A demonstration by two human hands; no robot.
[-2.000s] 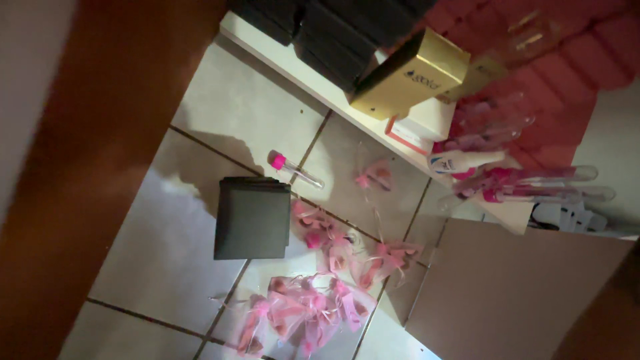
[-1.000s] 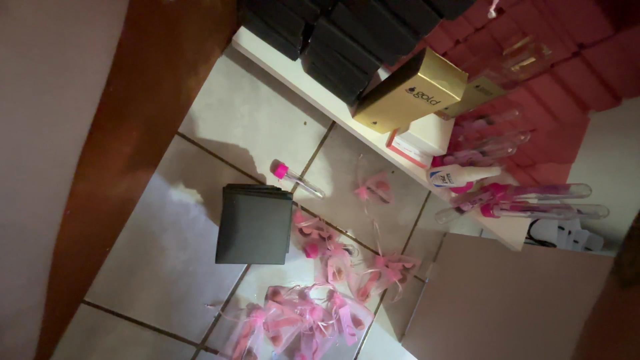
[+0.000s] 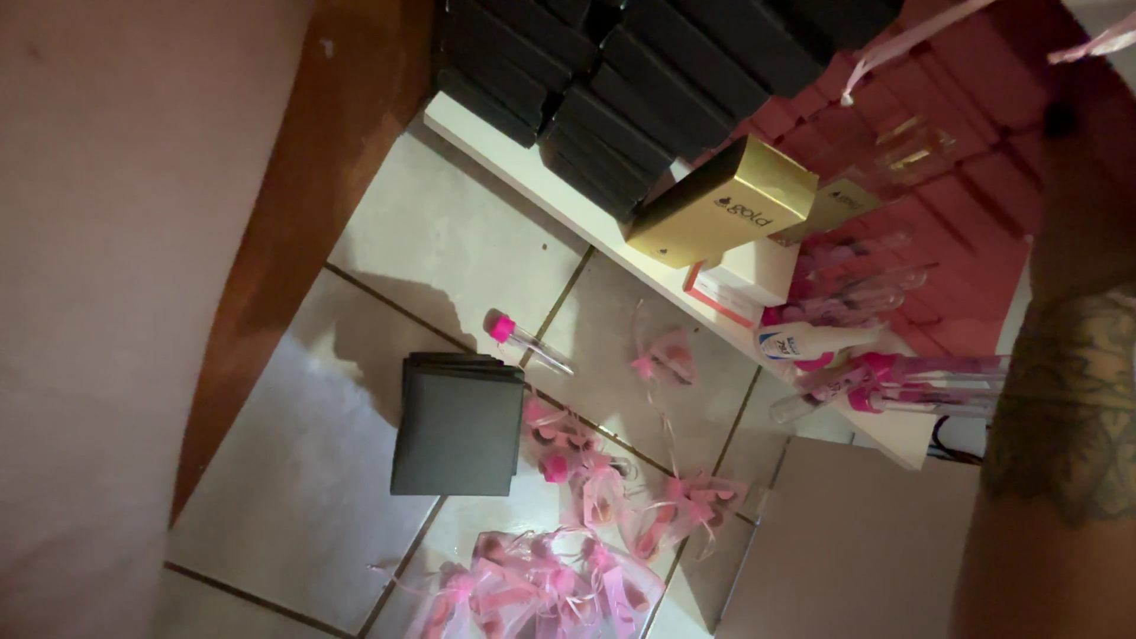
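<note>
A tattooed forearm comes up the right edge; I take it for my right arm. My right hand (image 3: 1083, 209) is in deep shadow near the top right corner, its fingers not discernible. Pink ribbon ends (image 3: 1096, 44) show above it, and another pink ribbon (image 3: 914, 44) hangs to its left; whether the hand holds them cannot be told. My left hand is not in view. On the tiled floor lie a stack of flat black boxes (image 3: 457, 430), a clear tube with a pink cap (image 3: 530, 343) and several pink organza pouches (image 3: 550, 581).
Black boxes (image 3: 612, 142) line a white shelf (image 3: 524, 177). A gold box (image 3: 723, 204), a white box (image 3: 754, 271), a small white bottle (image 3: 812, 342) and pink-capped tubes (image 3: 932, 382) stand or lie there beside red packages (image 3: 967, 257). A brown edge (image 3: 266, 266) borders the floor at left.
The tattooed forearm has come into view at the right edge. Pink ribbon shows further into the top right than one second ago. The stack, tube and pouches on the floor have not plainly moved.
</note>
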